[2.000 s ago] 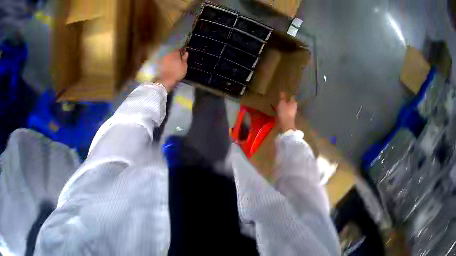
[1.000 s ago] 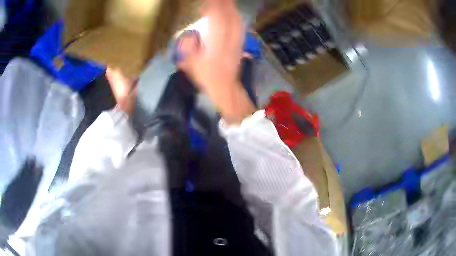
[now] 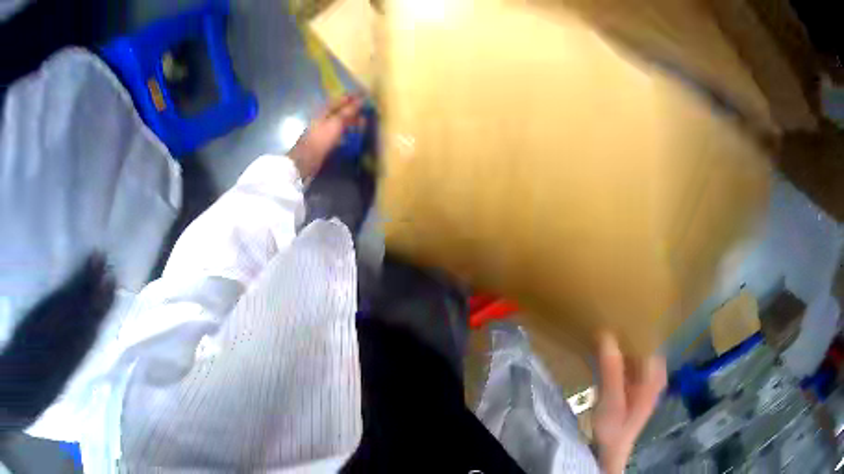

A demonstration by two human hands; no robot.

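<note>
A large brown cardboard carton point(image 3: 537, 167) fills the upper middle and right in front of me, blurred and tilted. My right hand point(image 3: 627, 398) is at its lower right edge, fingers against the cardboard. My left hand point(image 3: 328, 134) is left of the carton, beside its left side near a cardboard flap point(image 3: 352, 39); whether it grips the flap cannot be told. The inside of the carton is not visible.
A blue plastic stool point(image 3: 180, 79) stands at the upper left, next to a person's white smock point(image 3: 79, 176). A bit of red plastic point(image 3: 490, 309) shows under the carton. Shiny wrapped packs point(image 3: 754, 421) with a blue edge lie at the lower right.
The large carton has come into the middle and hides the carton of black boxes seen before. My right hand has moved to the lower right, my left hand up and forward.
</note>
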